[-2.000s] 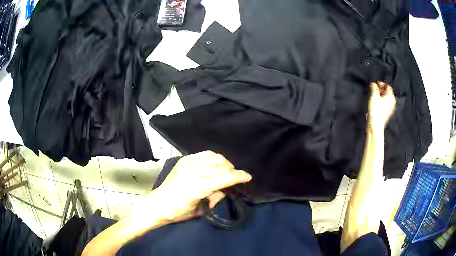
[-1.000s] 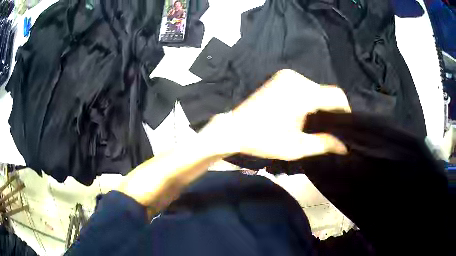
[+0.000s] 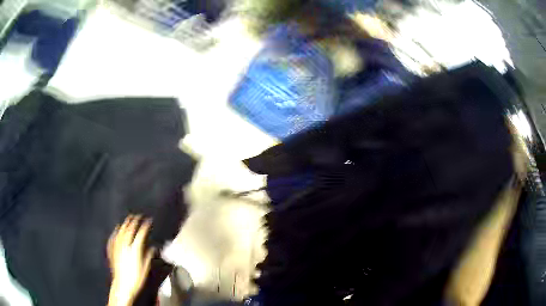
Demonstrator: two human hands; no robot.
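The view is badly blurred. A large black garment (image 3: 383, 197) hangs spread across the right half. My right forearm crosses its right side, and my right hand (image 3: 519, 146) is at its upper right edge, small and smeared, seemingly gripping the cloth; the fingers are not clear. My left hand (image 3: 129, 242) is low at the left, with its fingers apart, lying on a pile of black garments (image 3: 120, 131). Nothing can be seen held in it. No cutting tool can be made out.
A blue crate (image 3: 281, 89) stands beyond the gap between the pile and the hanging garment. A pale floor (image 3: 224, 239) shows in that gap. The white tabletop (image 3: 126, 57) shows behind the pile. Dark blue cloth (image 3: 51, 42) lies at the far left.
The view has swung to the right. The black cloth that my left hand gripped now hangs on the right side, by my right hand. My left hand has let go and lies on the pile.
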